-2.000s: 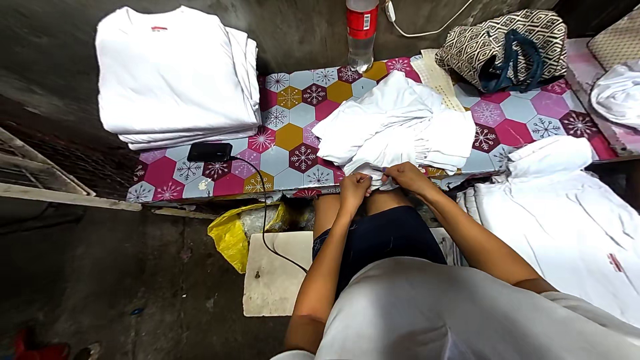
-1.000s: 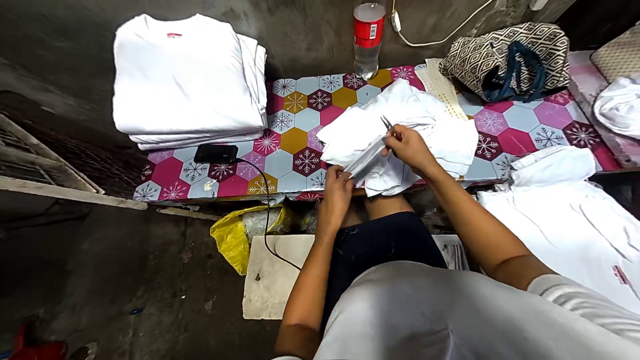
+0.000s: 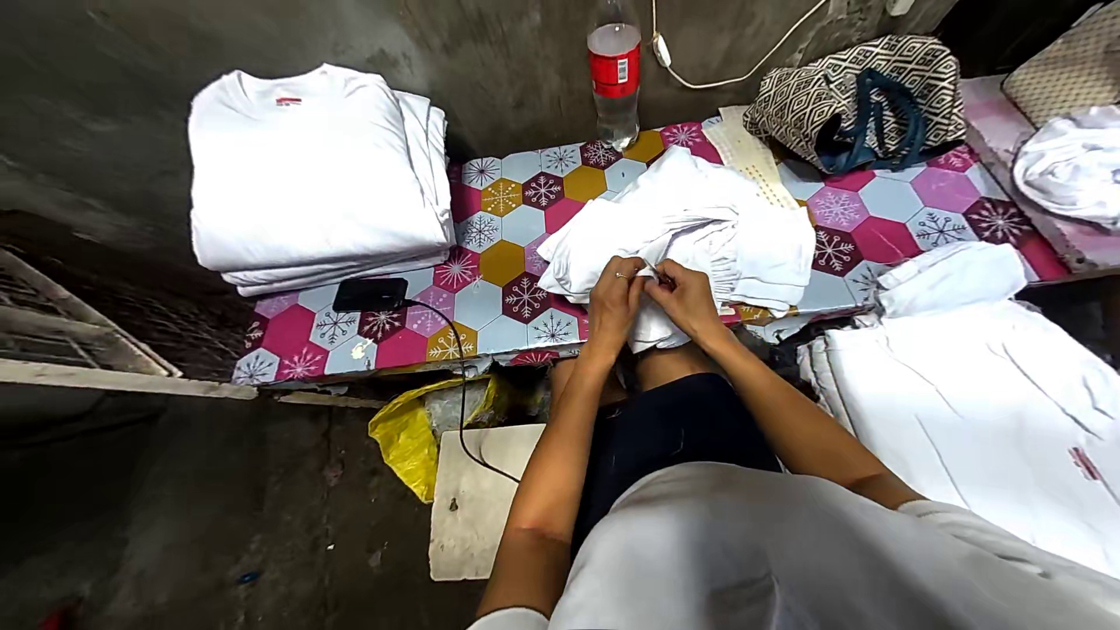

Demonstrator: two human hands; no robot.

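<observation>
A crumpled white garment (image 3: 700,219) lies on the table in front of me, its near edge hanging over my lap. My left hand (image 3: 618,293), with a ring on one finger, pinches a fold of this cloth. Close beside it, my right hand (image 3: 685,296) also grips the cloth, fingers bent together. A small dark thing shows at the right fingers; whether it is the snips seen earlier I cannot tell. Folded white T-shirts (image 3: 315,175) are stacked at the left, and more white shirts (image 3: 971,376) lie at my right.
A snowflake-patterned cover (image 3: 503,262) lies on the table. On it are a black device (image 3: 370,295) with a cable, a plastic bottle (image 3: 615,79) and a patterned bag (image 3: 857,101). Below are a yellow plastic bag (image 3: 409,442) and a pale board (image 3: 477,516).
My right hand, raised over the garment with small metal snips a second ago, has come down beside my left hand. The garment's near part has shifted in my hands.
</observation>
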